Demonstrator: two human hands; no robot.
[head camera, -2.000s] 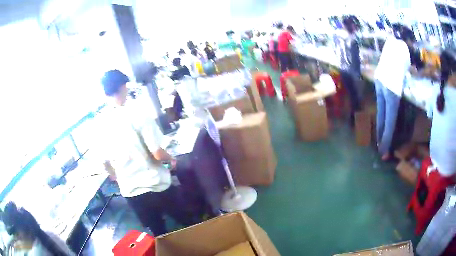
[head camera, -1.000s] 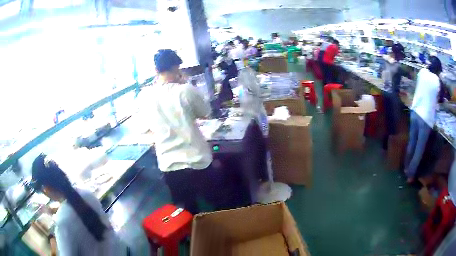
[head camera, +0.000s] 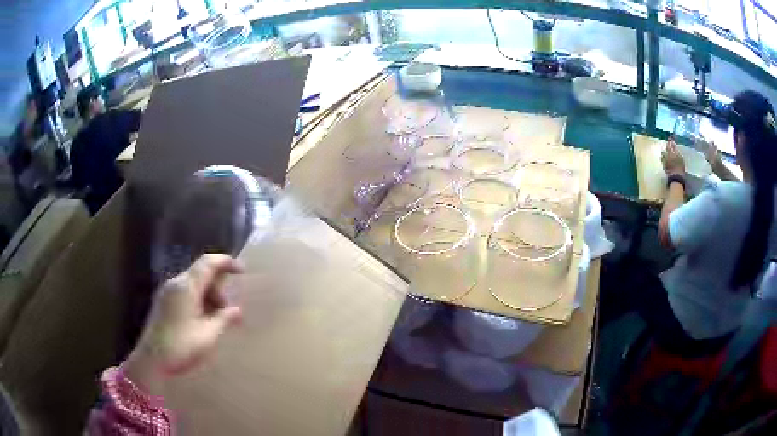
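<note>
My left hand (head camera: 192, 319), in a red-and-white checked sleeve, is at the lower left with its fingers curled. A blurred round part with a pale rim (head camera: 260, 200), partly in clear film, is just above my fingertips; I cannot tell whether I grip it. It is in front of raised brown carton flaps (head camera: 226, 119). Thin white rings with wires (head camera: 434, 230) are spread on a cardboard sheet (head camera: 541, 311) to the right. My right hand is not in view.
White bagged lumps (head camera: 490, 332) lie under the cardboard sheet. A white bowl (head camera: 420, 78) and a yellow-and-black tool (head camera: 543, 43) are at the back. Dark blue hand tools (head camera: 308, 106) lie at the back left. A seated person (head camera: 711, 221) works at a board on the right.
The view has swung from the aisle, standing people and open carton to the bench with rings. My left hand has come into view.
</note>
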